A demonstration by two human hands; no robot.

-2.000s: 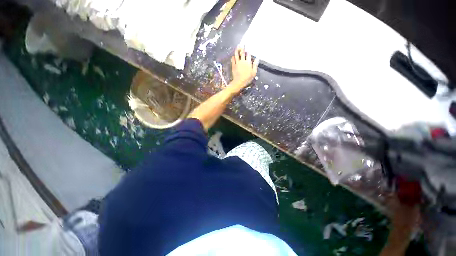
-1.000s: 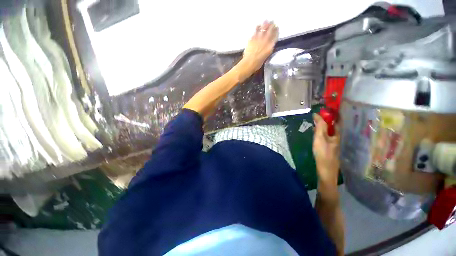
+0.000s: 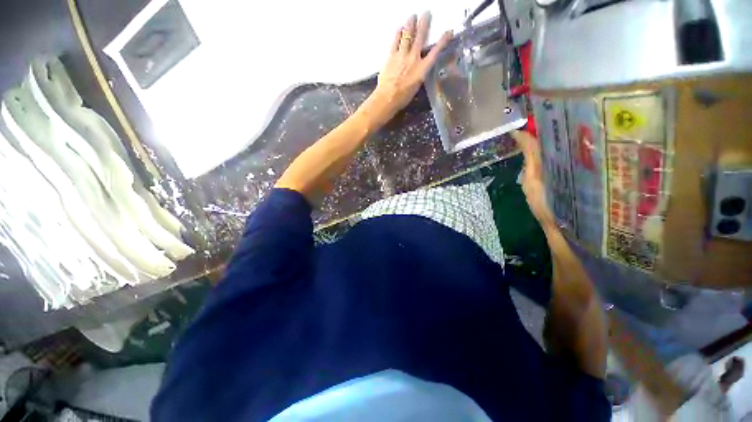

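Observation:
The white fabric lay (image 3: 272, 41) has a wavy cut edge and lies along the top of the view. My left hand (image 3: 402, 72) rests flat on its edge, fingers spread, holding nothing. The cutting machine's large motor body (image 3: 577, 165) fills the right side. Its silver base plate (image 3: 486, 103) is on the table just right of my left hand, its far end at the lay's edge. My right hand (image 3: 528, 152) is at the red handle (image 3: 528, 91) below the motor; its fingers are largely hidden.
Bunched white fabric strips (image 3: 99, 189) lie on the dark table (image 3: 321, 124) at left. A yellowish strip (image 3: 105, 86) runs beside them. A dark flat weight (image 3: 157, 45) lies on the lay's left corner. Part of another person (image 3: 684, 391) shows at lower right.
The view has swung from the fabric pile toward the machine. The base plate has come up to the lay's edge, beside my left hand. My right hand stays at the red handle.

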